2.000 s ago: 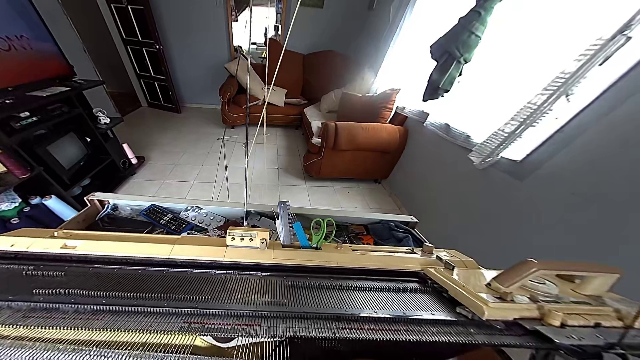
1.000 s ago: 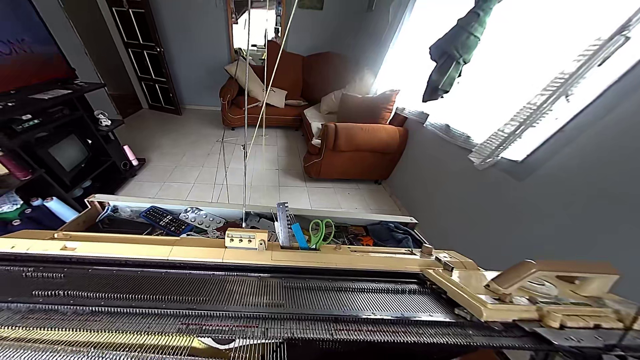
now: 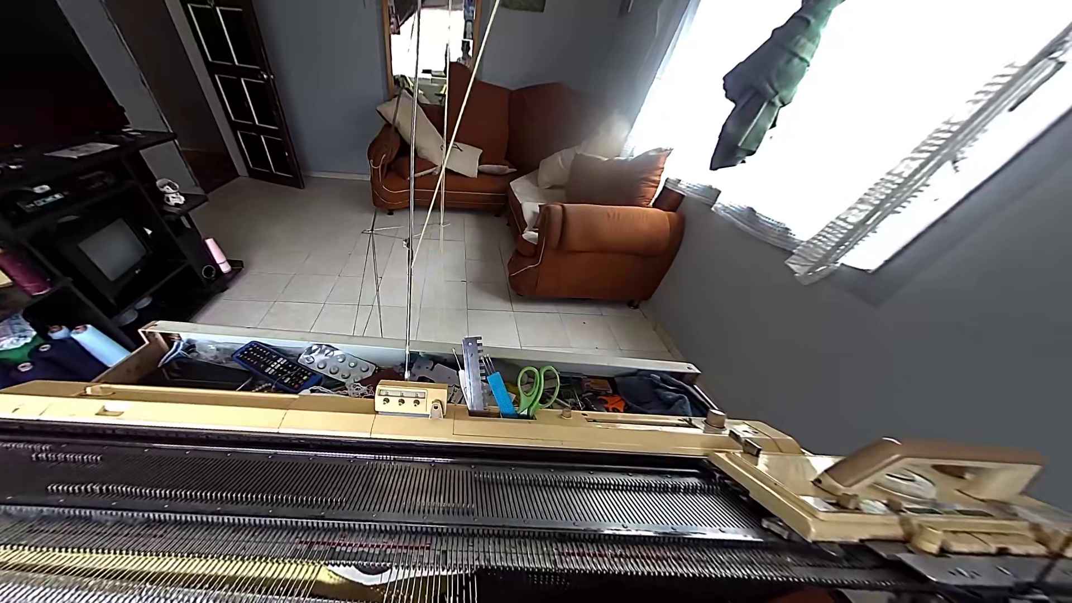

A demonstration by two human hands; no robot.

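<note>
Neither my left hand nor my right hand shows in the head view. A flatbed knitting machine's needle bed [image 3: 419, 494] spans the lower part of the view. Its cream carriage [image 3: 930, 494], with a brown-topped handle, sits at the right end. Yellow knitted fabric [image 3: 167, 563] lies under the needles at the lower left. On the rear rail stands a small row counter [image 3: 410, 398]. Green-handled scissors [image 3: 538, 389], a blue tool [image 3: 502, 394] and a metal comb-like tool [image 3: 474, 373] stand upright in a slot beside it. Pale yarn strands [image 3: 456, 134] run upward behind the machine.
Behind the machine a long tray [image 3: 502, 350] holds a remote control [image 3: 276, 366], a blister pack [image 3: 337, 364] and dark cloth [image 3: 657, 392]. A black shelf unit [image 3: 92, 155] and yarn cones [image 3: 99, 345] stand left. An orange sofa [image 3: 599, 251] stands beyond, near the window.
The television screen at the upper left has gone dark; it showed a reddish picture with lettering before. The carriage stays at the right end.
</note>
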